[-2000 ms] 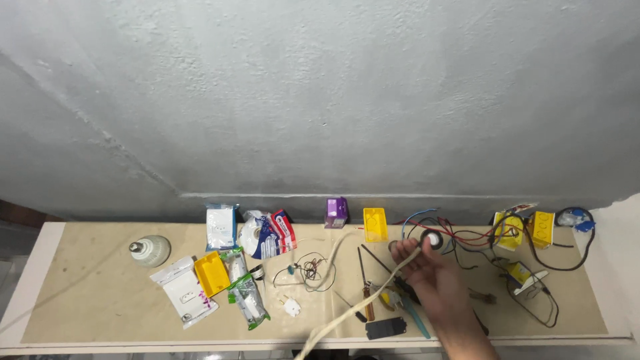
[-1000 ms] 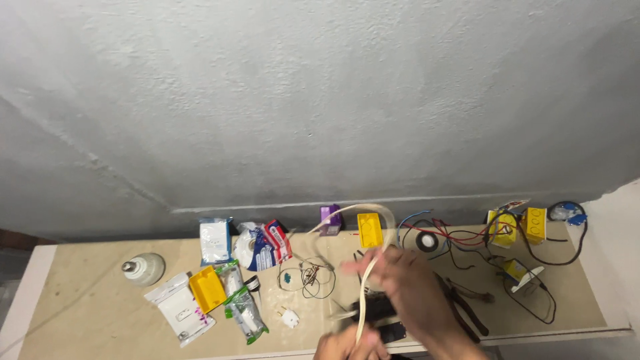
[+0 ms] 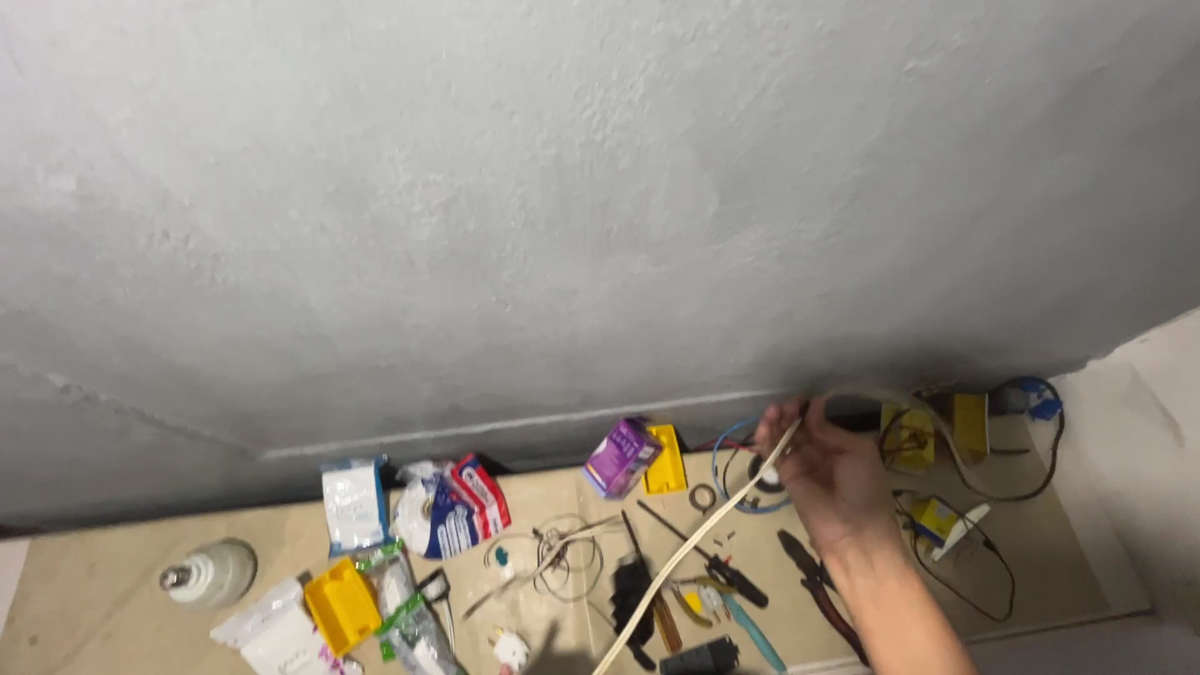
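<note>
A cream-coloured flat electrical cable (image 3: pixel 689 546) runs up from the bottom edge into my right hand (image 3: pixel 825 469), which is closed around it over the right part of the table. Beyond the hand the cable arcs away to the right, blurred. My left hand is not clearly seen; at most a fingertip shows at the bottom edge near a white plug (image 3: pixel 509 649). Beneath the cable lie a black-handled screwdriver (image 3: pixel 738 579), pliers with dark red handles (image 3: pixel 825 600) and a roll of black tape (image 3: pixel 769 473), partly behind my right hand.
A light bulb (image 3: pixel 211 574) lies at the left. Yellow boxes (image 3: pixel 343 607), plastic packets (image 3: pixel 354 506), a purple box (image 3: pixel 622 457) and thin tangled wires (image 3: pixel 567 562) are spread across the table. More yellow boxes with black wire (image 3: pixel 970 429) stand at the right, near the grey wall (image 3: pixel 600 234).
My right hand has moved right and toward the wall with the cable since a second ago. My left hand, then on the cable at the bottom, has gone almost out of view.
</note>
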